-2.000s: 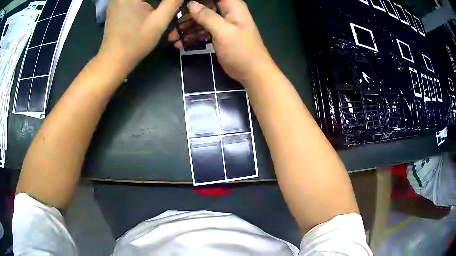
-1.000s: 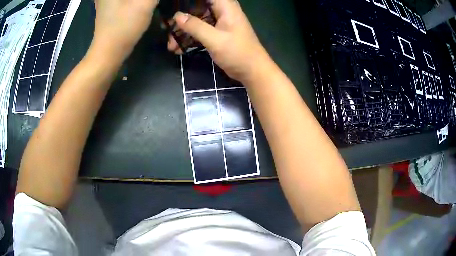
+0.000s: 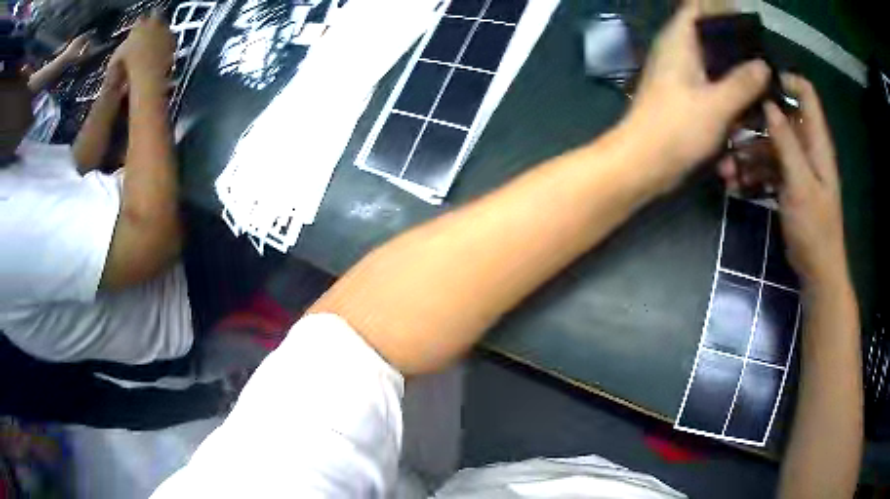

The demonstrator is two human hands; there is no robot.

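My left hand [image 3: 688, 97] is at the upper right and pinches a flat black square [image 3: 730, 45] between thumb and fingers. My right hand [image 3: 805, 175], just beside it, holds a small dark glossy frame [image 3: 756, 161], partly hidden by the fingers. A sticker sheet [image 3: 747, 317] with two columns of black squares and white lines lies on the dark green bench below my right hand. Its upper end is covered by the hand and frame.
Spare sticker sheets [image 3: 439, 97] lie left of my left forearm, with a loose pile of white sheet skeletons [image 3: 303, 127] beyond. A small clear scrap [image 3: 609, 49] lies near my left hand. Another person [image 3: 88, 229] works at the far left. The bench edge [image 3: 576, 382] runs below my forearm.
The view has swung left, so the sheet and hands appear further right and another person shows. A black square is now visible in my left hand. My right hand still holds the frame.
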